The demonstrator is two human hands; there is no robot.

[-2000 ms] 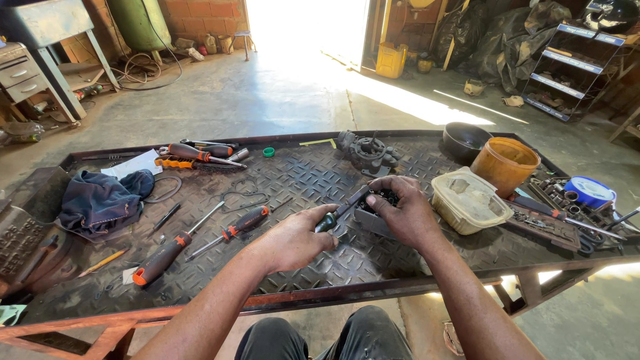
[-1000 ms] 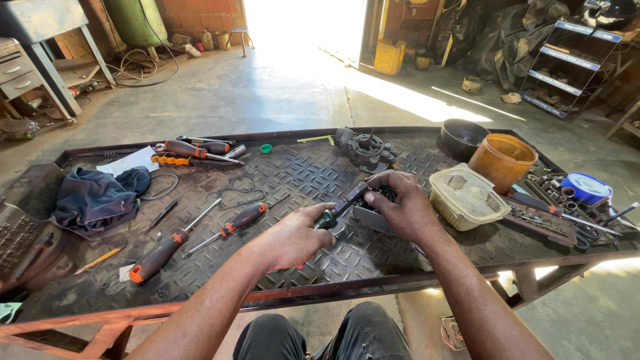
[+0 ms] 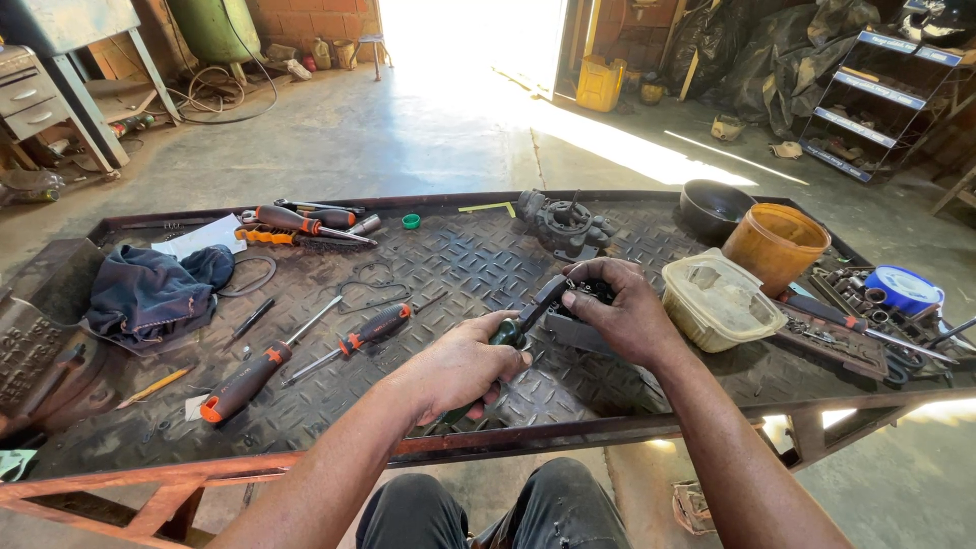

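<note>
My left hand (image 3: 465,366) is closed on the green handle of a dark-headed tool (image 3: 537,305), seemingly pliers or a brush. The tool's head reaches the small dark metal part (image 3: 583,297) that my right hand (image 3: 625,309) grips between thumb and fingers. Beneath my right hand sits a grey metal block or box (image 3: 573,332), partly hidden by it. Behind the hands stands a carburetor-like metal casting (image 3: 568,225). Left of my left hand lie two screwdrivers, a short one (image 3: 374,329) and a larger one (image 3: 248,381), with a thin gasket (image 3: 374,290) behind.
On the diamond-plate bench (image 3: 488,267), a plastic tub (image 3: 720,297), an orange container (image 3: 774,244) and a black bowl (image 3: 713,210) stand at right, beside sockets (image 3: 854,293) and a blue-rimmed spool (image 3: 903,288). A dark cloth (image 3: 152,293), a pencil (image 3: 156,386) and a vise-like casting (image 3: 38,343) are at left.
</note>
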